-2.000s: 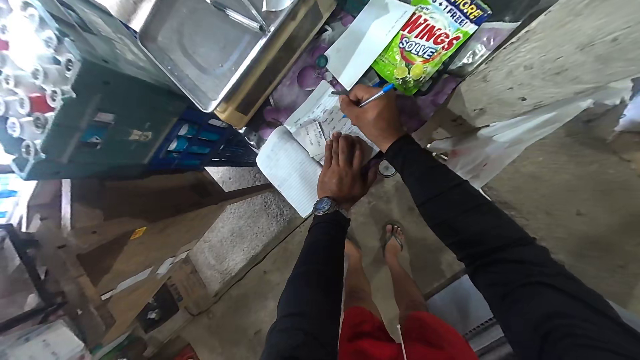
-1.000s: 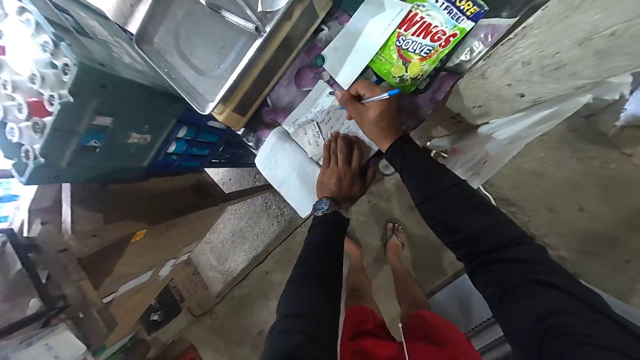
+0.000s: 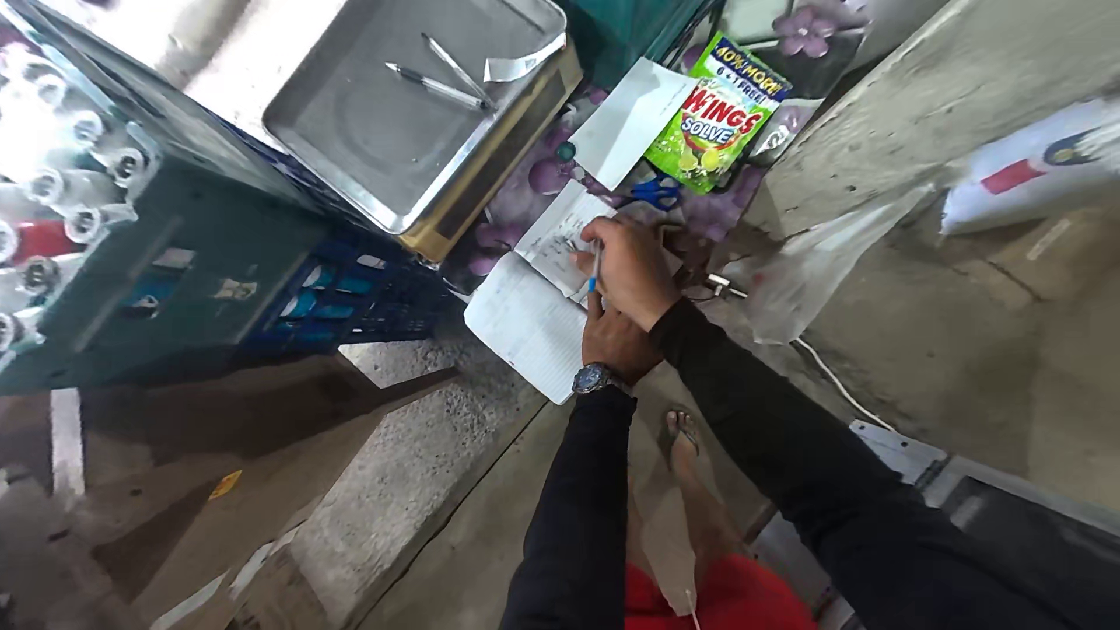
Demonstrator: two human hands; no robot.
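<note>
An open notebook (image 3: 529, 324) with lined paper lies on a ledge covered with flowered purple sheeting. Its upper page bears handwriting. My right hand (image 3: 632, 267) grips a pen with a blue end (image 3: 595, 269) over that page. Partly beneath the right wrist, my left hand (image 3: 612, 341) rests by the notebook's right edge; its fingers are largely hidden, so I cannot tell whether it holds anything. A wristwatch (image 3: 592, 378) sits on the left wrist. Beyond the right hand lie blue-handled scissors (image 3: 656, 191).
A metal tray (image 3: 350, 114) with two pens stands upper left of the notebook. A green Wings Solve detergent packet (image 3: 713, 122) lies beside a white sheet (image 3: 630, 122). Crates (image 3: 201, 271) holding bottles are at left. A clear plastic bag (image 3: 831, 271) hangs at right, near a rough wall edge (image 3: 857, 105).
The right hand has moved down over the written page, nearer the left hand, and now overlaps its wrist area. The scissors and more of the upper page have come into view.
</note>
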